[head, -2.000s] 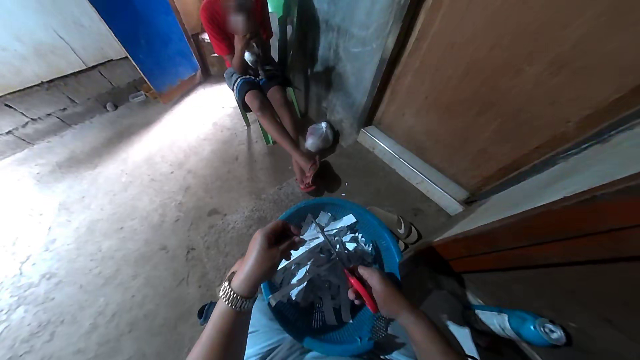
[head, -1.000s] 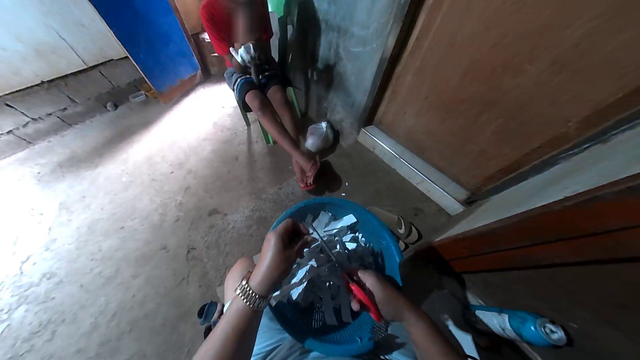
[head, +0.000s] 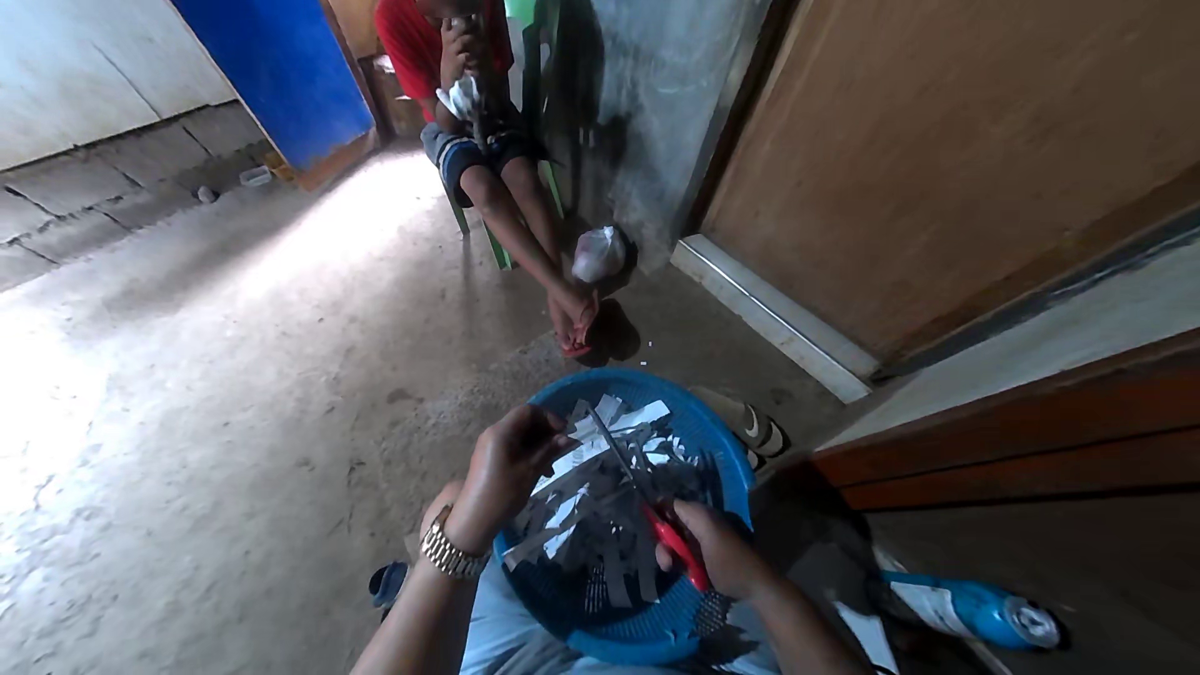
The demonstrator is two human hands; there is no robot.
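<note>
A blue plastic basket [head: 727,441] rests on my lap, holding a heap of cut paper strips [head: 567,511] in white and grey. My right hand [head: 717,548] grips red-handled scissors [head: 677,546] above the basket, their blades pointing up and left over the strips. At the basket's left rim is my left hand [head: 511,459], its fingers bent together near the blade tips, with a metal-band watch on the wrist. Whether something small is between those fingers cannot be made out.
A person in a red shirt [head: 410,47] sits ahead on a green chair, hands raised near the face. A tied plastic bag [head: 600,253] lies by their feet. At the lower right is a blue bottle [head: 980,609]; a brown door [head: 937,159] stands to the right.
The seated person's hands went down from the face and are up by it again. My hands stay over the basket, with only small shifts.
</note>
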